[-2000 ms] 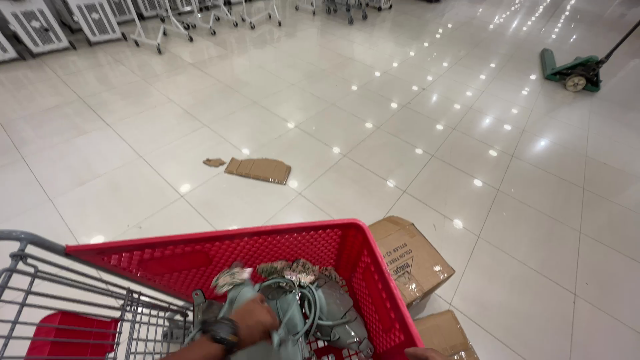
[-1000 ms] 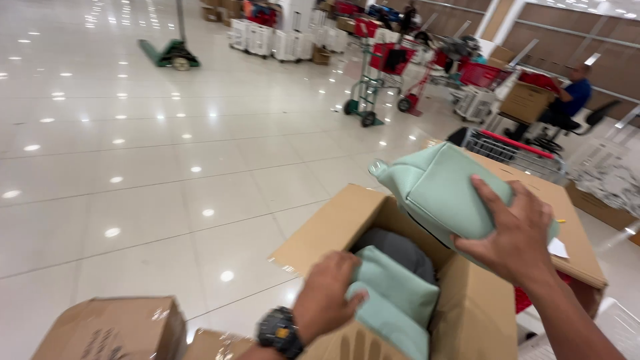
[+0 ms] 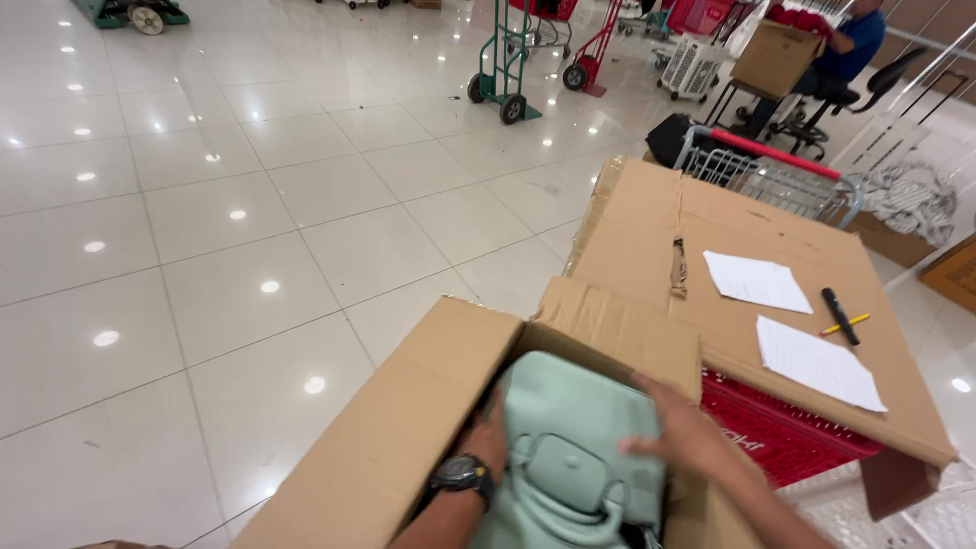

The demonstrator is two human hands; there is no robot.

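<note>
A mint green handbag (image 3: 583, 389) with looped handles lies inside an open cardboard box (image 3: 404, 404). My left hand (image 3: 488, 438), with a black watch on the wrist, reaches down between the bag's left side and the box wall; its fingers are mostly hidden. Across the bag, my right hand (image 3: 667, 427) rests against its right side, thumb over the front face and fingers at the box edge, somewhat blurred. Whatever lies beneath the bag is hidden.
A flat cardboard sheet (image 3: 732, 221) over a red shopping cart (image 3: 793, 442) holds papers (image 3: 759, 280), a black marker (image 3: 839, 316) and a yellow pencil (image 3: 854, 324). Beyond are a metal cart (image 3: 770, 187), a green hand truck (image 3: 503, 76) and a seated person (image 3: 854, 46) holding a box.
The mint bag that my right hand held above the box a second ago is now down inside it. My left hand has moved to the box's left inner side. The view swung right from the first cart.
</note>
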